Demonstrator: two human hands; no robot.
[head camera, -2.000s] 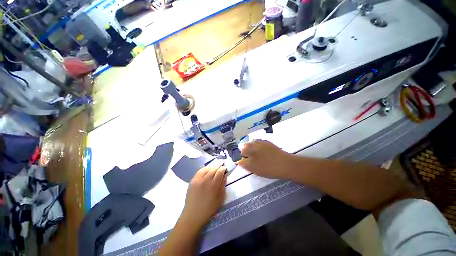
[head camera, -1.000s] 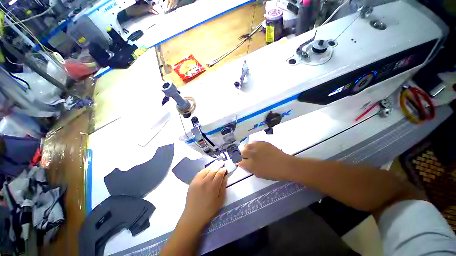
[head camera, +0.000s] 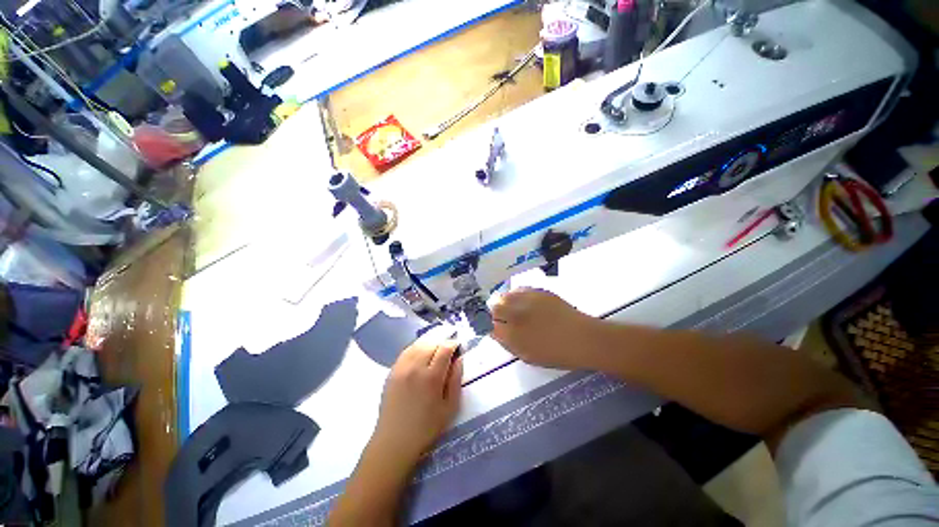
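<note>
A dark grey curved fabric panel (head camera: 385, 338) lies at the needle area of the white sewing machine (head camera: 577, 185), partly hidden by the machine head and my fingers. My left hand (head camera: 424, 383) is at the panel's near side, fingertips bent together just left of the presser foot, a small dark bit showing at them. My right hand (head camera: 537, 325) is right of the presser foot, fingers curled in close to it. What the fingertips of either hand hold is too small and covered to tell.
An upper dark grey panel stack (head camera: 290, 355) and a lower pile with a dark slot (head camera: 239, 445) lie left. A red packet (head camera: 388, 143) is behind the machine. Red-handled snips (head camera: 752, 229) and red and yellow rings (head camera: 855, 213) are right. Crumpled cloth (head camera: 72, 422) is far left.
My left hand has shifted slightly left and its fingertips have drawn a little away from the presser foot. The right hand has barely moved.
</note>
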